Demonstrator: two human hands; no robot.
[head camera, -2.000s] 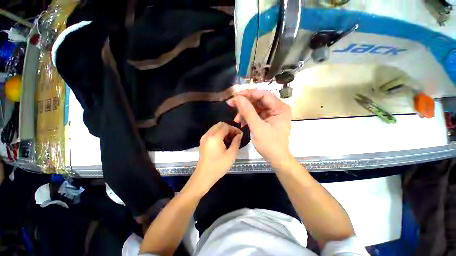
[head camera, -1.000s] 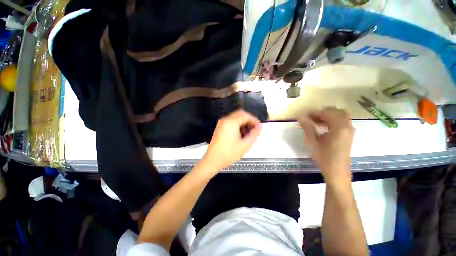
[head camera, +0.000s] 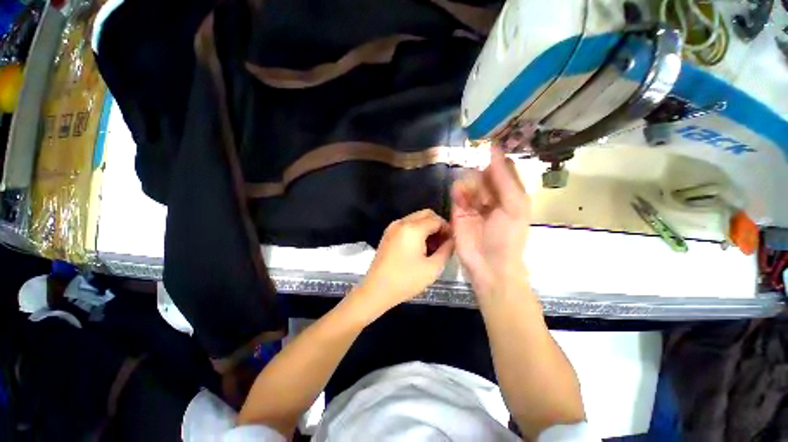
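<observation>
A black garment (head camera: 346, 198) with brown strips (head camera: 346, 154) lies on the white machine table, left of and under the lit needle area (head camera: 484, 148) of the sewing machine (head camera: 553, 78). My left hand (head camera: 408, 259) is at the garment's near right edge, thumb and fingertips pinched on the black fabric edge. My right hand (head camera: 491, 220) is just right of it, with one finger extended up towards the needle area and the other fingers curled. Whether the right fingertips touch fabric cannot be told.
Green thread snips (head camera: 661, 226) and an orange-capped item (head camera: 743, 233) lie on the bed at right. Cardboard under clear tape (head camera: 60, 138) is at the left. A grey measuring strip (head camera: 587, 306) runs along the table's front edge. A pale coiled cord (head camera: 695, 30) is on the machine top.
My right hand was out to the right of the garment and has moved back left, up near the needle. My left hand stays at the fabric edge. The view has shifted, so the machine appears turned.
</observation>
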